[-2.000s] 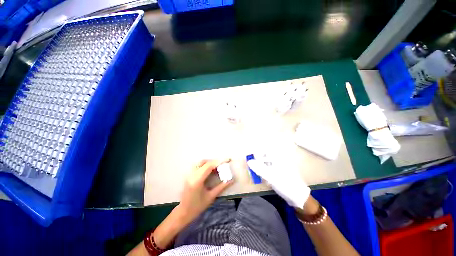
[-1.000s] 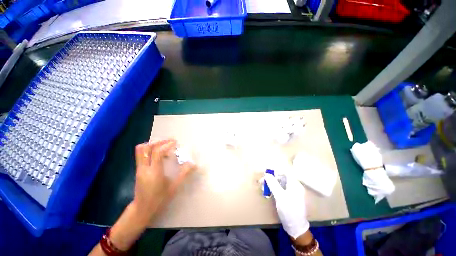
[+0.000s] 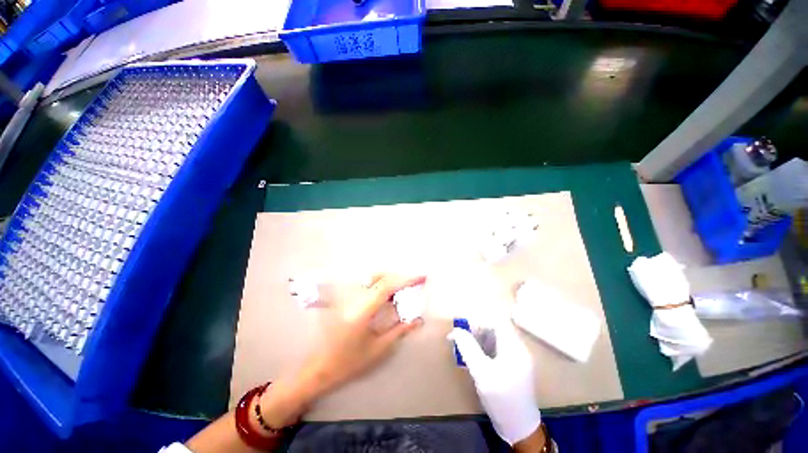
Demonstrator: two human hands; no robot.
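Observation:
My left hand [image 3: 359, 332], bare, is over the middle of the tan board [image 3: 434, 389] with its fingers around a small white part [image 3: 409, 303]. My right hand [image 3: 498, 372], in a white glove, is to its right and grips a small blue tool [image 3: 461, 341]. Another white part [image 3: 306, 292] lies on the board to the left of my left hand. Several white parts with dark pins [image 3: 509, 234] lie at the board's upper right. Glare washes out the middle of the board.
A blue tray [image 3: 190, 199] full of rows of white parts stands at left. A white block or pad [image 3: 558, 323] lies at the board's right. Beyond are a thin white stick [image 3: 624, 228], a tied white cloth [image 3: 671, 308], a clear bag [image 3: 744, 304] and a blue basket with bottles [image 3: 716, 202].
My left hand went left, left a white part on the board there, and is back near the middle around another white part. My right hand still holds the blue tool.

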